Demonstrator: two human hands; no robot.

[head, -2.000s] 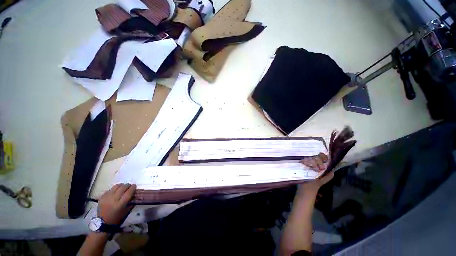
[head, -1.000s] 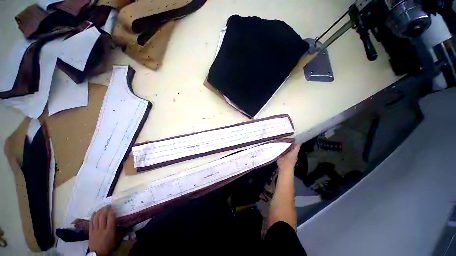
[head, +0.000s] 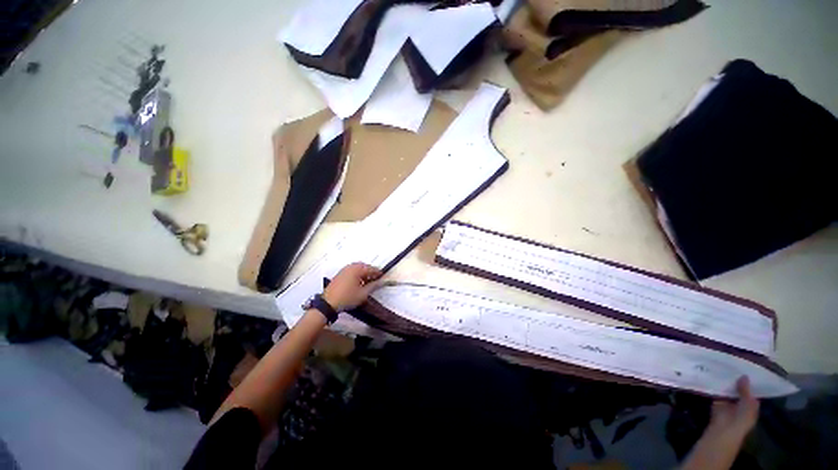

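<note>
A long narrow stack of reddish-brown plies with a white marker paper [head: 560, 341] on top lies along the table's near edge, its right end pointed. My left hand [head: 351, 286], with a watch on the wrist, is at its left end, fingers closed on the stack's end. My right hand [head: 737, 409] grips the stack near its pointed right end, thumb on top, fingers hidden below. A second narrow stack with marker paper [head: 606, 286] lies just behind it. A wider curved stack topped with marker paper [head: 423, 197] lies slanted beyond my left hand.
A thick black stack [head: 744, 170] lies at right. Tan paper [head: 390, 170] with a black piece [head: 308, 211] lies left of centre; mixed bundles [head: 404, 55] are at the back. Shears [head: 188, 234], a yellow box [head: 172, 173] and a dark wiry cluster [head: 147, 83] lie left. Scraps cover the floor.
The view has swung left, bringing back the shears and yellow box; the cutting machine has left the picture. Both hands stay at the long stack's ends.
</note>
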